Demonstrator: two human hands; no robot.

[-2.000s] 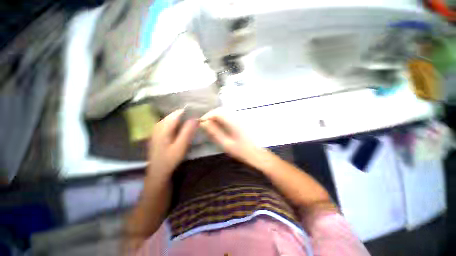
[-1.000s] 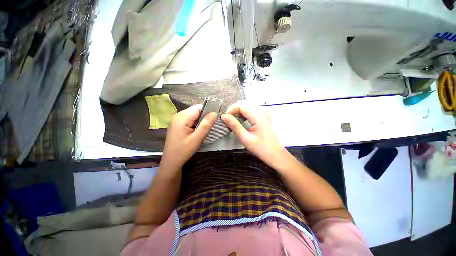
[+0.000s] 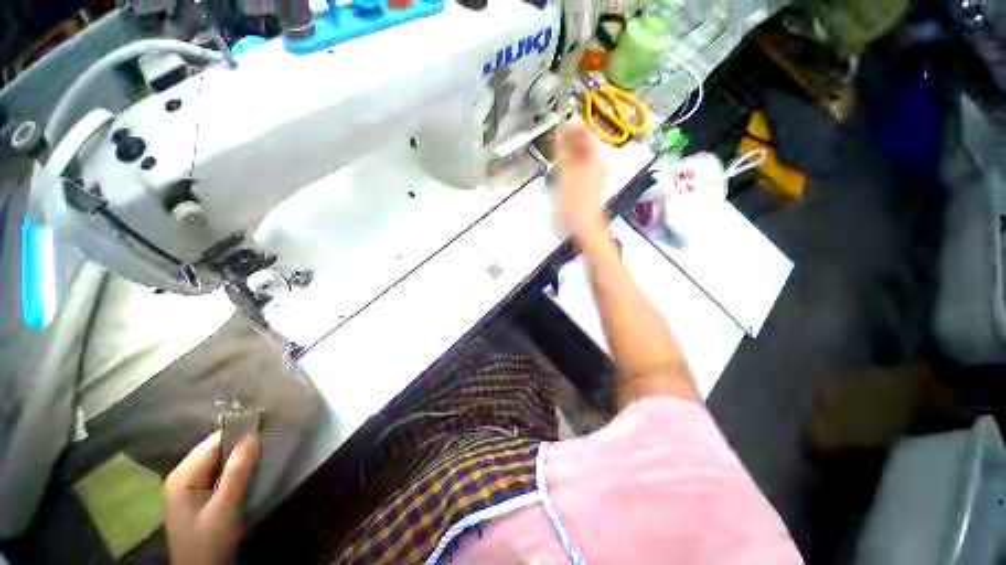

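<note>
My left hand (image 3: 210, 497) is at the lower left and pinches a small grey-brown cloth piece (image 3: 238, 428) between thumb and fingers. The piece lies over the dark panel (image 3: 289, 414), left of and in front of the needle area. A yellow-green patch (image 3: 121, 502) lies on the cloth left of my left hand. The lighter garment body (image 3: 138, 331) is bunched behind. My right hand (image 3: 578, 182) is stretched to the right end of the machine table, blurred, beside the yellow-handled scissors (image 3: 616, 113). Its fingertips are not clear, so I cannot tell if it holds anything.
The white sewing machine (image 3: 320, 121) spans the back, with a bright blue part (image 3: 359, 24) on top. A green object (image 3: 642, 50) stands behind the scissors. A white plastic bag (image 3: 695, 182) lies beyond the table's right end. A white bin (image 3: 938, 486) is at the lower right.
The view has swung to the right. My right hand has left the small cloth piece and moved to the table's right end. My left hand still holds the piece.
</note>
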